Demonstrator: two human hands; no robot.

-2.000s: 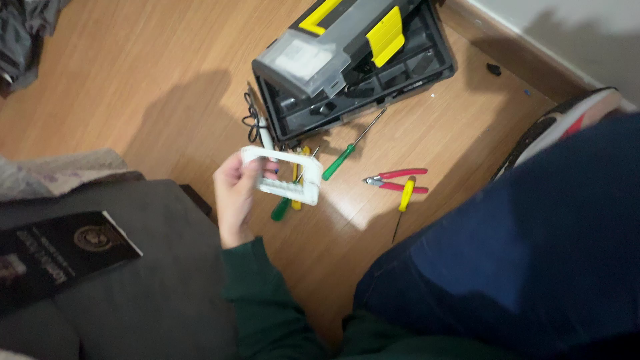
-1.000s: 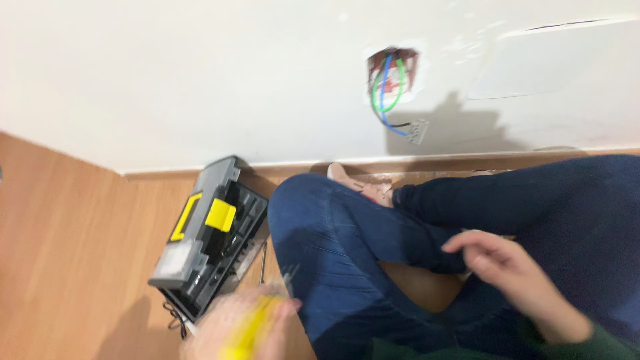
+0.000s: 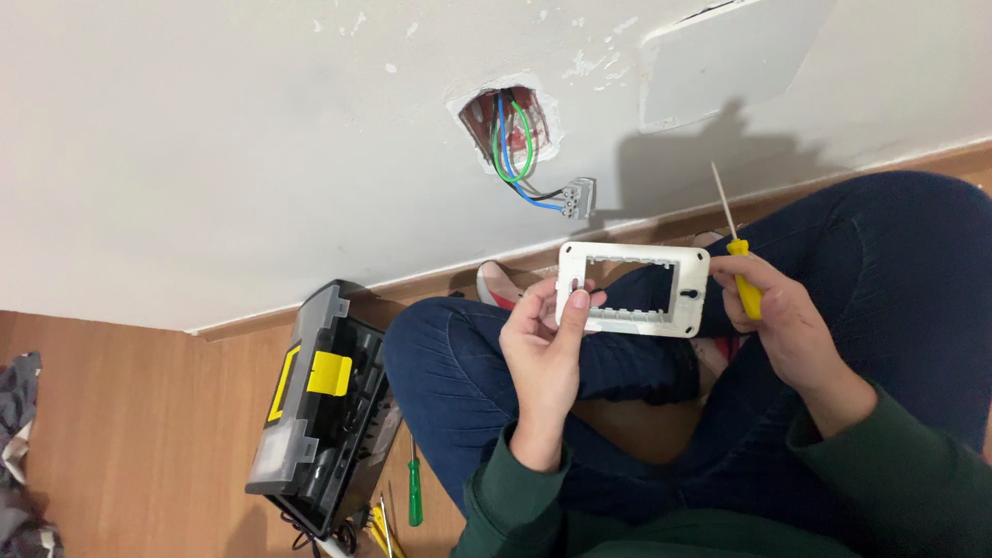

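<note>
My left hand (image 3: pixel 552 333) grips the left end of a white plastic mounting frame (image 3: pixel 637 325), its thumb on the front face. In my right hand (image 3: pixel 790 325) is a screwdriver with a yellow handle (image 3: pixel 747 293), its shaft pointing up toward the wall; a fingertip is close to the frame's right edge, and contact is hard to tell. Above the frame, green, blue and black wires (image 3: pixel 505 147) come out of a rough wall box opening (image 3: pixel 474 116). The black and blue ones run into a grey terminal connector (image 3: pixel 578 198) that hangs against the wall.
An open black toolbox (image 3: pixel 310 434) with yellow parts stands on the floor at left. Beside it lie a green-handled screwdriver (image 3: pixel 415 492) and yellow-handled tools (image 3: pixel 384 535). A white cover plate (image 3: pixel 721 66) is on the wall. Dark cloth (image 3: pixel 19 457) lies at far left.
The view has swung from the floor to the wall. A yellow-handled screwdriver, lying on the floor in the oldest frame, is now in my right hand. My hands have come up in front of the wall.
</note>
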